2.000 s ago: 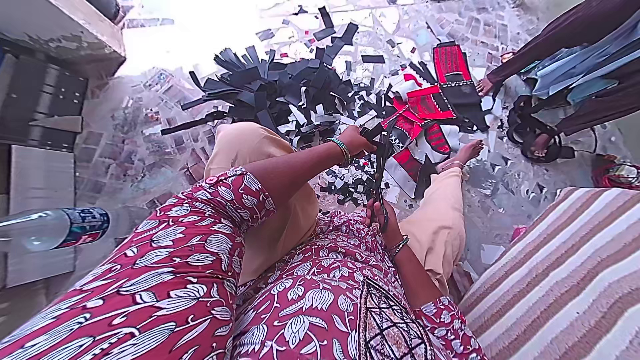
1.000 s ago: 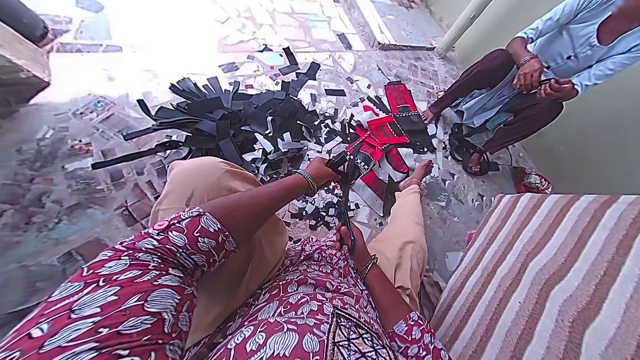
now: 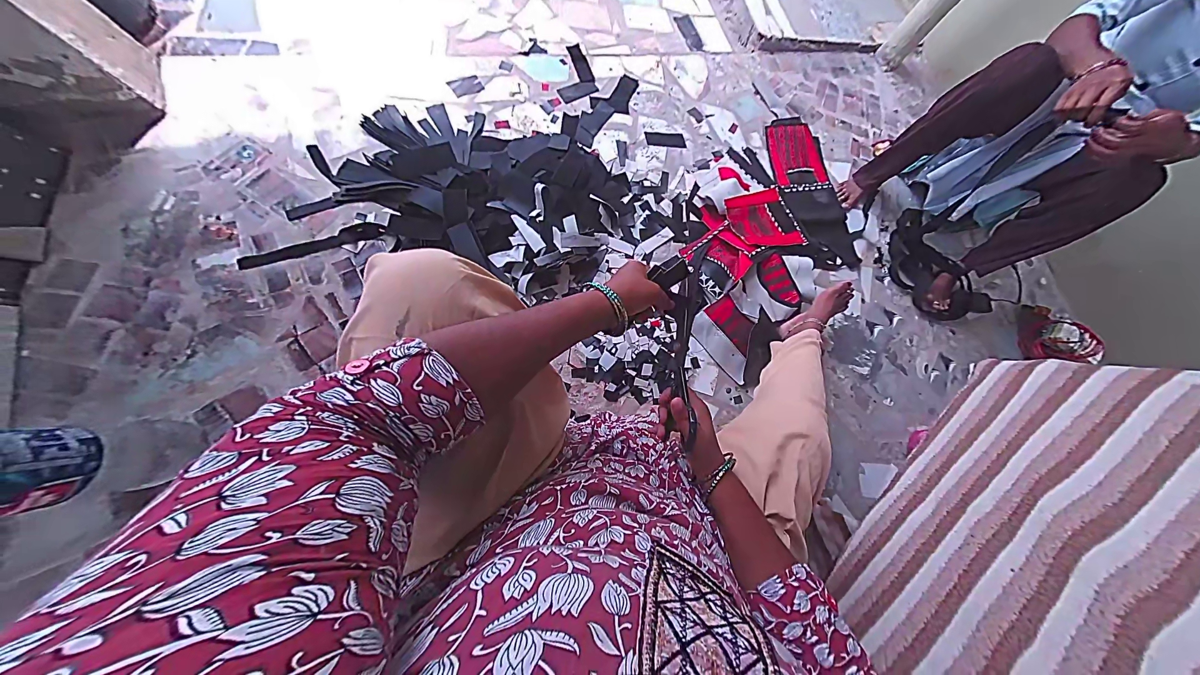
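My left hand (image 3: 639,289) holds a short black fabric strip (image 3: 669,272) in its fingers, beside the upper end of the scissors. My right hand (image 3: 686,424) is closed around the handles of large dark scissors (image 3: 685,347), whose blades point away from me toward the strip. A big heap of black strips (image 3: 487,183) lies on the floor beyond my left knee. Small black and white cut pieces (image 3: 623,361) are scattered below my left hand. Red and black patterned fabric pieces (image 3: 764,220) with white trim lie to the right of the blades.
At the upper right a person (image 3: 1097,103) sits, hands together on something dark, feet near the red pieces. Black cords or straps (image 3: 923,267) lie by one foot. A striped cushioned surface (image 3: 1031,525) fills the lower right. A labelled bottle (image 3: 47,469) is at the left edge.
The view has shifted, showing more of the other person than two seconds ago. Both my hands stay at the strip and scissors.
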